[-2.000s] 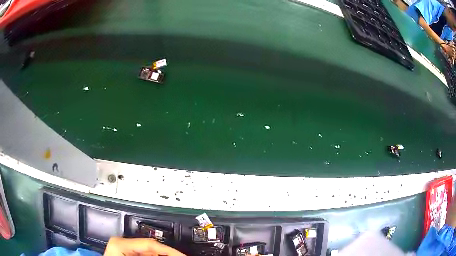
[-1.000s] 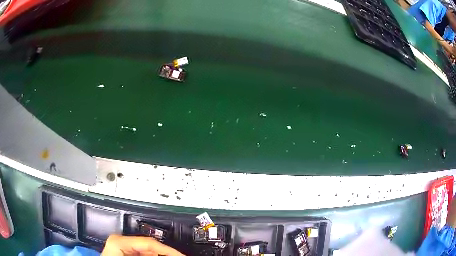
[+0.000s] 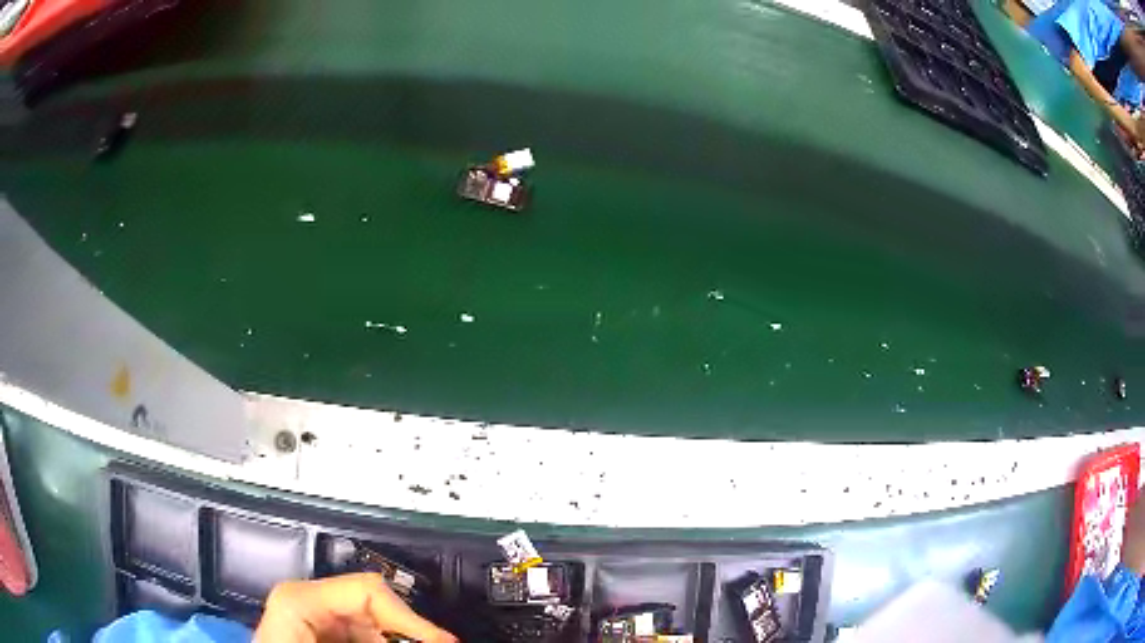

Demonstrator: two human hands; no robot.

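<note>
My left hand is at the bottom edge with its fingers bent, partly cut off, over the black compartment tray. A small dark bit shows at its fingertips; I cannot tell whether it is held. My right hand is not in view. A dark electronic unit lies tilted in a pocket just above my left hand. A second unit, with a silver-white battery sticking up, lies right of it. Another unit is cut off by the bottom edge. A further unit lies slanted in a right pocket.
The green belt carries a unit with a battery, small dark pieces and white specks. A white rail and grey plate border it. A red parts tray, another person's blue sleeve and a blurred pale shape are at right.
The units and specks on the belt have moved right. My left hand has risen slightly and its fingers have bent more. The unit above it has shifted slightly and lies more slanted.
</note>
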